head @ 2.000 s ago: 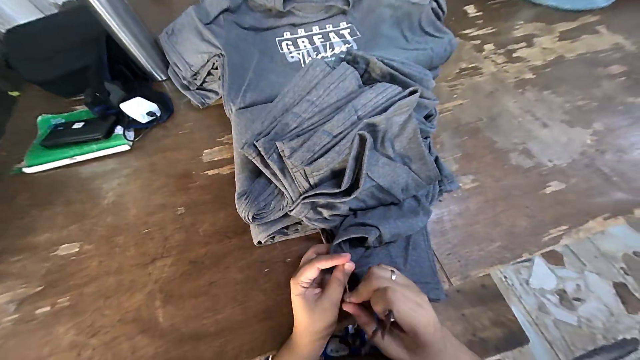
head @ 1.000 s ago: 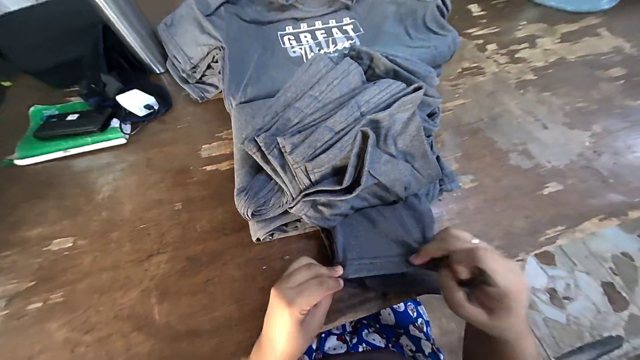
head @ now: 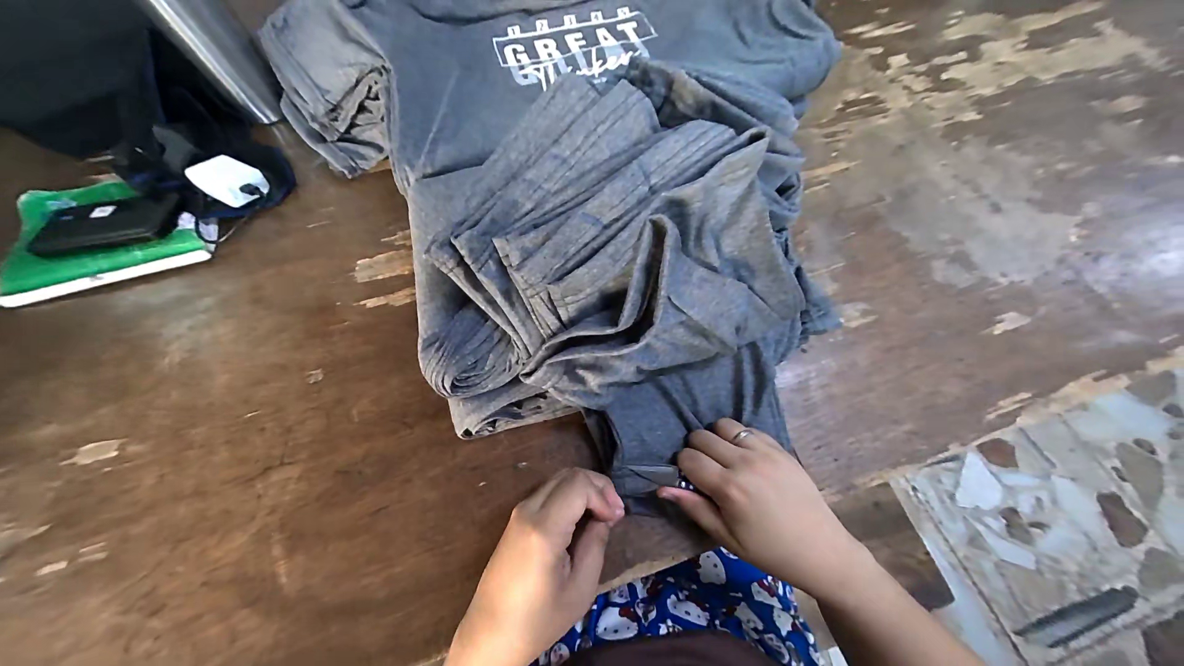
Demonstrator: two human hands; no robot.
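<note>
Dark grey fabric (head: 684, 407), which looks like a sleeve, hangs toward me from under a bunched grey garment (head: 592, 250). My left hand (head: 564, 536) has its thumb and index finger pinched together at the left corner of the hem. My right hand (head: 758, 490), with a ring on one finger, grips the hem between thumb and curled fingers. A small dark patterned bit shows by its fingertips; what it is I cannot tell. Beneath the bunched garment lies a grey T-shirt (head: 444, 83) with white printed lettering.
At the left, a black wallet-like case (head: 106, 225) lies on a green notebook (head: 139, 254). Near it are a white object (head: 227, 180) on dark cloth and a metal cylinder (head: 217, 55). The worn wooden table (head: 277, 462) ends before my blue patterned clothing (head: 684, 597).
The hem, stretched between my hands a second ago, is now gathered narrower. My right hand has moved left and up, closer to my left hand. The bunched garment stays in place.
</note>
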